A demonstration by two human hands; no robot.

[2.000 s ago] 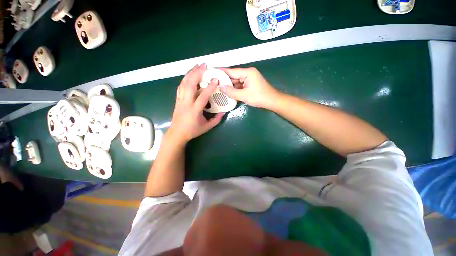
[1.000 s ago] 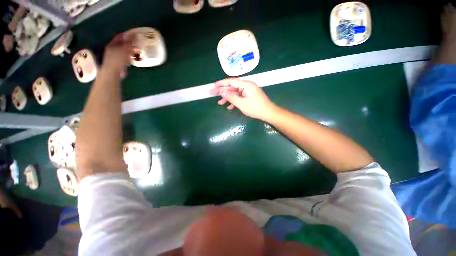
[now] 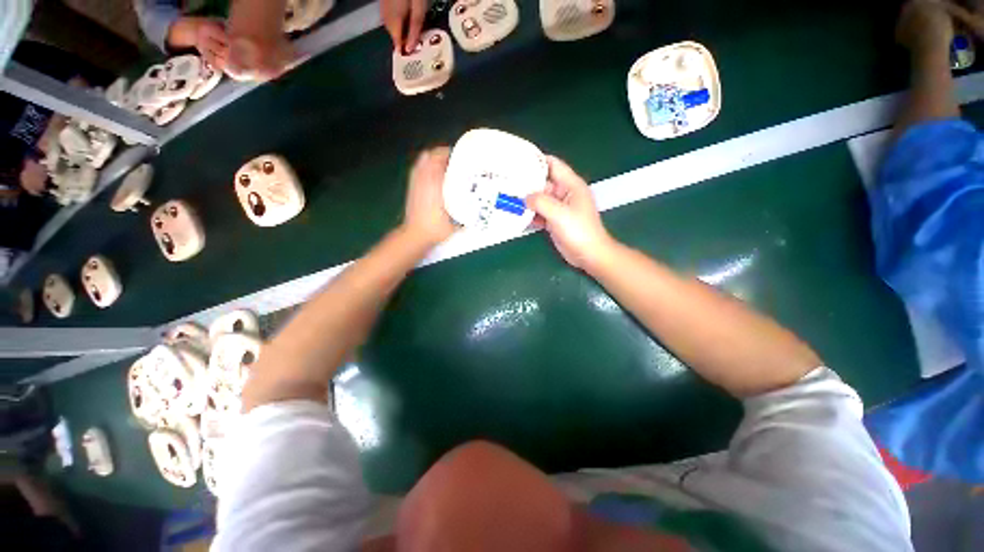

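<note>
A cream back housing with a blue and pale circuit board inside is held up over the pale metal strip, its open side facing me. My left hand is at its left edge, fingers partly hidden behind it. My right hand grips its right edge, thumb near the bright blue component. Another back housing with a blue component lies on the belt to the upper right.
Closed-looking units stand in a line on the belt at left. A pile of cream shells lies lower left beside my left forearm. Another person's hand touches a unit at the top. A blue-clothed neighbour is at right, by a white sheet.
My left hand has come back from the upper-left belt to the centre. Both hands now hold a back housing with its board. A unit stands newly in the left line.
</note>
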